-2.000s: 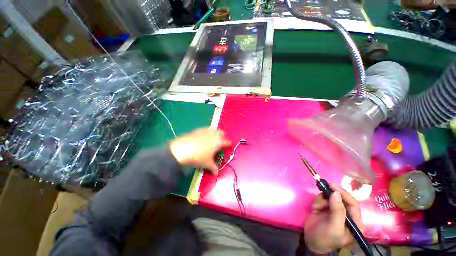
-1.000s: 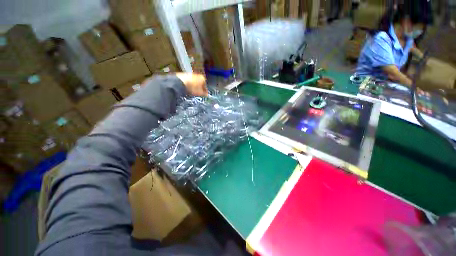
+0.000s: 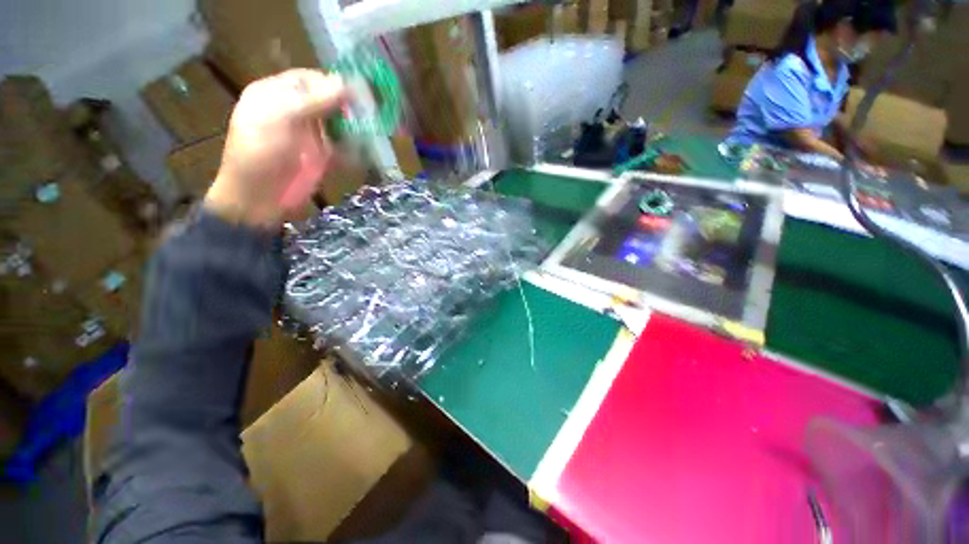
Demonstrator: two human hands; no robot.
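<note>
My left hand (image 3: 278, 143) is raised above the clear plastic trays, blurred, and pinches a green ring circuit board (image 3: 367, 98) between thumb and fingers. The board is blurred and stands roughly upright. The stack of glittering clear plastic trays (image 3: 409, 271) lies on the left part of the bench, below the hand. My right hand is not in view. A thin metal tip, perhaps of the soldering iron (image 3: 818, 517), shows at the bottom right edge.
The pink mat (image 3: 691, 425) lies at the right, with the clear fume hood (image 3: 877, 468) at its edge. A framed panel (image 3: 680, 239) behind it bears another ring board (image 3: 656, 202). An open cardboard box (image 3: 324, 452) is below left. A person in blue (image 3: 786, 101) sits beyond.
The view has swung left from the mat. My left hand has gone from the mat to the trays, then risen with a ring board in it. My right hand has left the view.
</note>
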